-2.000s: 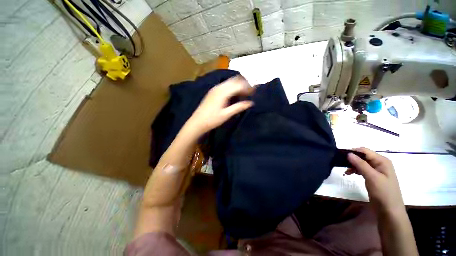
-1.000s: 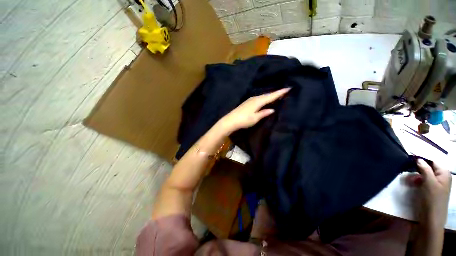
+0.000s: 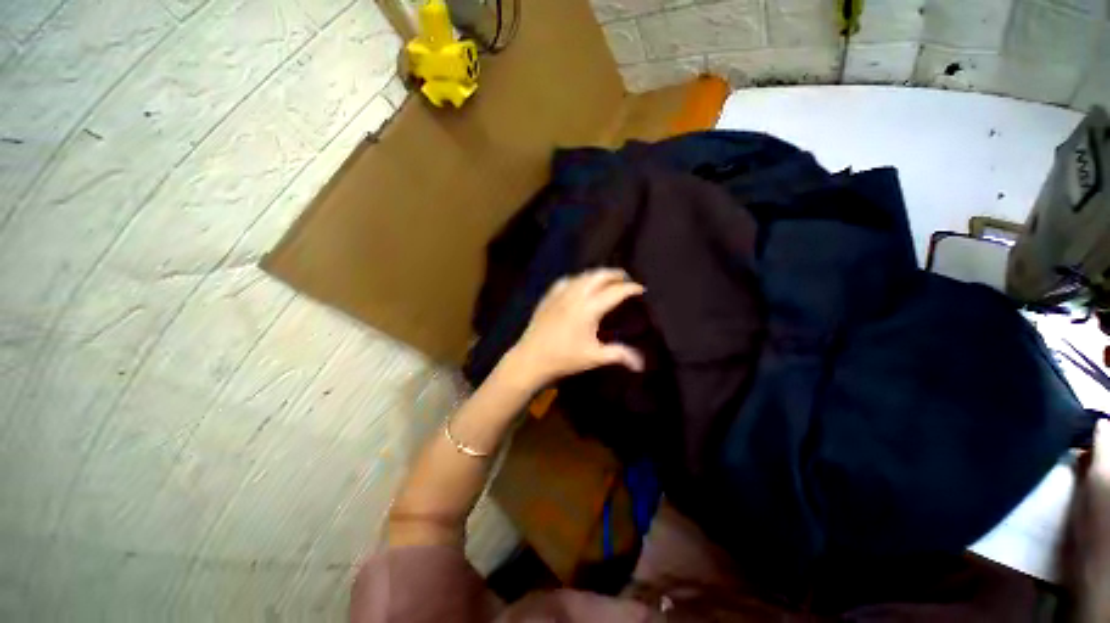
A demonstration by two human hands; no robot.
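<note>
A large dark garment (image 3: 901, 414) lies heaped over the table's left part and hangs over the front edge. Its outside is navy, and a dark brown-maroon side (image 3: 700, 304) is turned up in the middle. My left hand (image 3: 581, 326) is over the garment's left part, thumb and fingers apart in a curve; whether its fingertips touch the cloth is hard to tell. My right hand (image 3: 1092, 511) is cut off by the right edge of the picture, beside the garment's right corner; its fingertips are mostly out of view.
The sewing machine head (image 3: 1061, 219) stands at the right edge, partly cut off. The white table (image 3: 876, 122) shows behind the garment. A cardboard sheet (image 3: 402, 231) stands at the left against the pale brick-patterned wall. A yellow plug-like item (image 3: 443, 67) hangs above it.
The view has swung left, so the machine and my right hand slide toward the right edge. My left hand has moved lower on the garment, and the brown-maroon side now shows.
</note>
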